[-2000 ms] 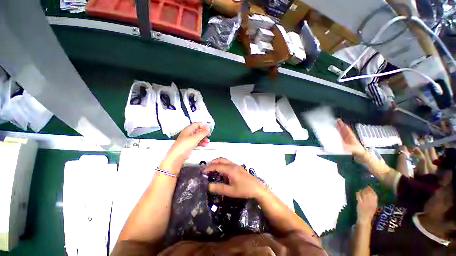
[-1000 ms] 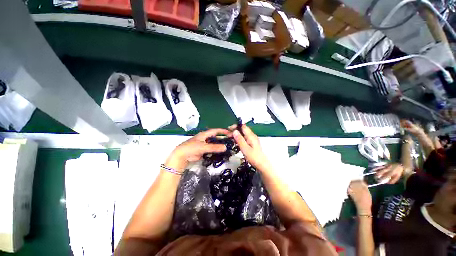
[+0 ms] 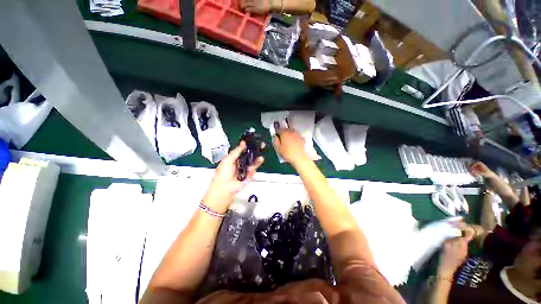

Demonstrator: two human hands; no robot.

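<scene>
My left hand (image 3: 231, 172) is palm up and holds a bunch of coiled black cables (image 3: 250, 153) with a pale plug end. My right hand (image 3: 289, 144) is at the mouth of a white foam sleeve (image 3: 308, 127) on the green belt, with a small black cable (image 3: 277, 126) at its fingertips; how much lies in the sleeve is hidden. To the left, three foam sleeves (image 3: 209, 133) stand in a row with black cable in their open ends. An open dark poly bag (image 3: 237, 243) heaped with black cables lies against my body.
More foam sleeves (image 3: 333, 142) lie right of my right hand. White plastic products (image 3: 430, 166) are in a row farther right. A person (image 3: 486, 273) at the right handles a white sheet. A metal post (image 3: 77, 77) slants at left. A red tray (image 3: 237, 29) is across the belt.
Both hands were together over the bag; now they are apart. The left has lifted a cable bunch over the belt edge, and the right has reached forward to a foam sleeve.
</scene>
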